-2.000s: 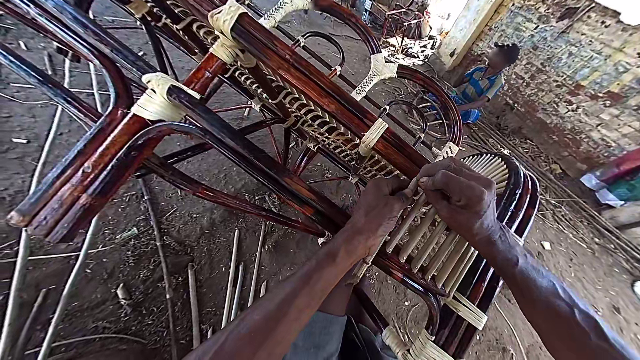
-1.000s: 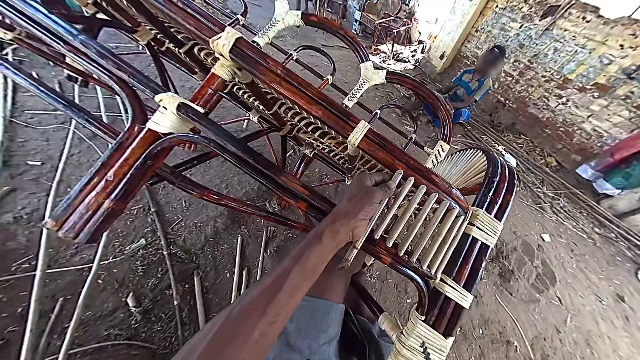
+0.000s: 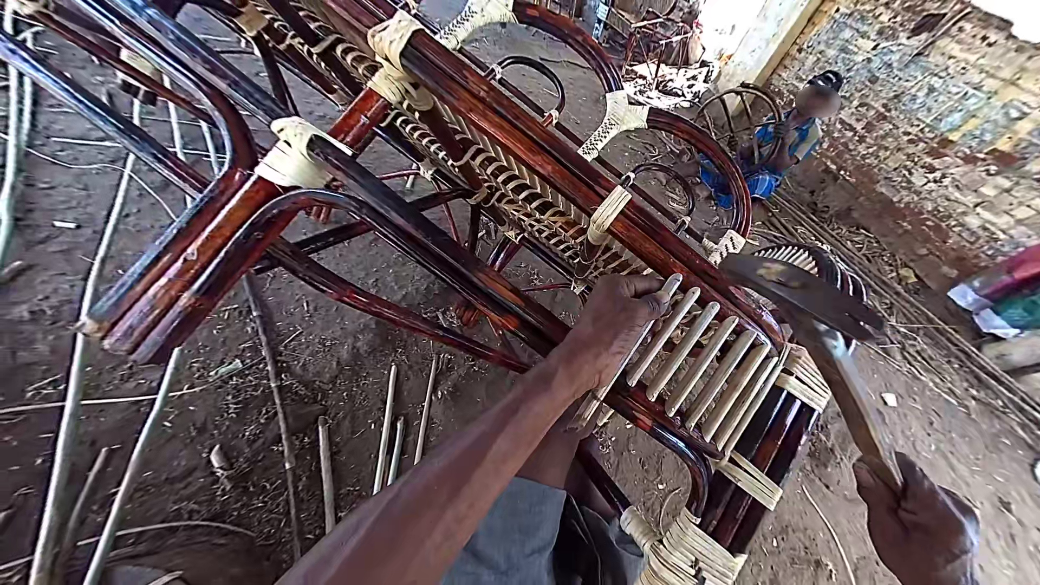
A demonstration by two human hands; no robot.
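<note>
Dark red-brown varnished cane furniture (image 3: 569, 191) with pale woven bindings lies tilted across the view. My left hand (image 3: 605, 325) grips a pale cane stick (image 3: 642, 345) that crosses two of its dark rails. To the right of that stick, several similar pale sticks (image 3: 703, 357) lie side by side over the rails. My right hand (image 3: 918, 516), at the lower right, is closed round the wooden handle of a claw hammer (image 3: 800, 296). The hammer's dark metal head is raised above the frame, to the right of the sticks.
Long cane poles (image 3: 73, 406) and short cane pieces (image 3: 386, 426) stand or lie on the dirt ground at the left and below. Another person (image 3: 768, 154) sits by a worn brick wall (image 3: 910, 106) at the upper right, near more canes on the ground.
My right hand was at the sticks two seconds ago and out of view one second ago; now it holds the hammer at the right. My left hand has stayed by the leftmost stick.
</note>
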